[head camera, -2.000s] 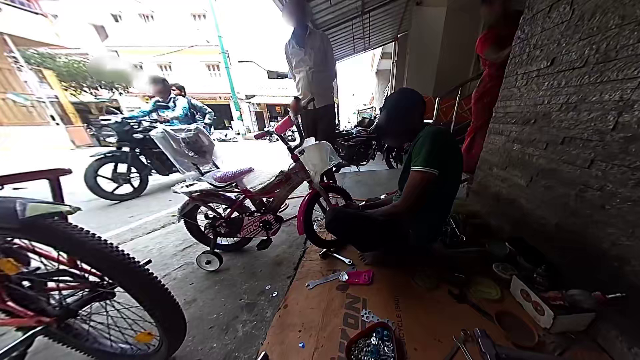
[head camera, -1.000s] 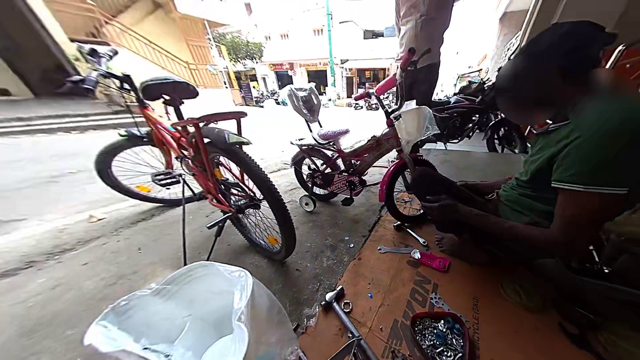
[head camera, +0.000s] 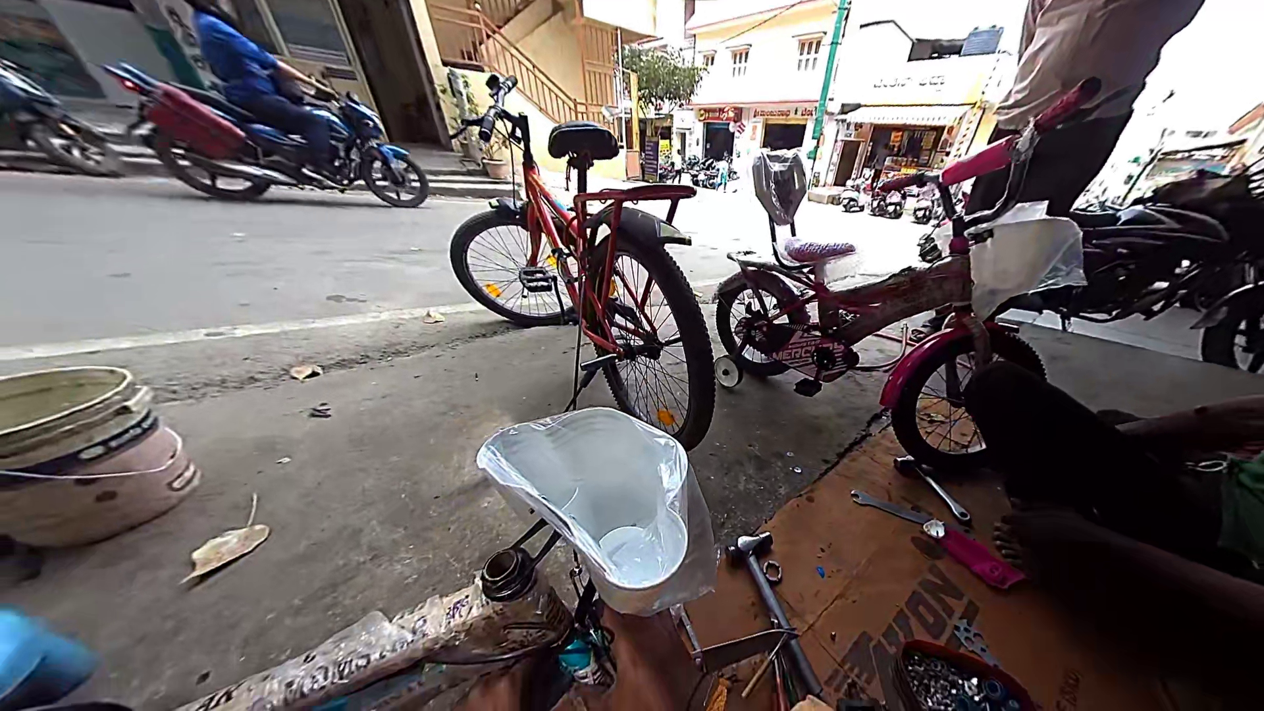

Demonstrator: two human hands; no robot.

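Observation:
A white plastic bicycle basket (head camera: pixel 602 504) wrapped in clear film stands at the lower middle, beside the open head tube (head camera: pixel 508 573) of a film-wrapped bicycle frame (head camera: pixel 415 637). Blurred bare skin, seemingly my right hand (head camera: pixel 647 657), is directly below the basket; its fingers and any grip are hidden. Another patch of skin (head camera: pixel 494 686) shows at the bottom edge, left of it; I cannot tell whether it is my left hand. A hammer (head camera: pixel 775 602) and a metal nut (head camera: pixel 772 571) lie on the brown cardboard (head camera: pixel 839 553) to the right.
A red bicycle (head camera: pixel 622 286) and a pink child's bicycle (head camera: pixel 859 306) stand ahead. A person (head camera: pixel 1116 494) sits at right, near spanners (head camera: pixel 889 507) and a tub of small metal parts (head camera: pixel 953 681). A bucket (head camera: pixel 89 459) stands left. A motorcycle (head camera: pixel 276 148) with a rider is on the road.
The view has swung left, bringing the bucket and film-wrapped frame into sight. A motorcycle with a rider now shows on the road at left. The child's bicycle still stands by the seated person.

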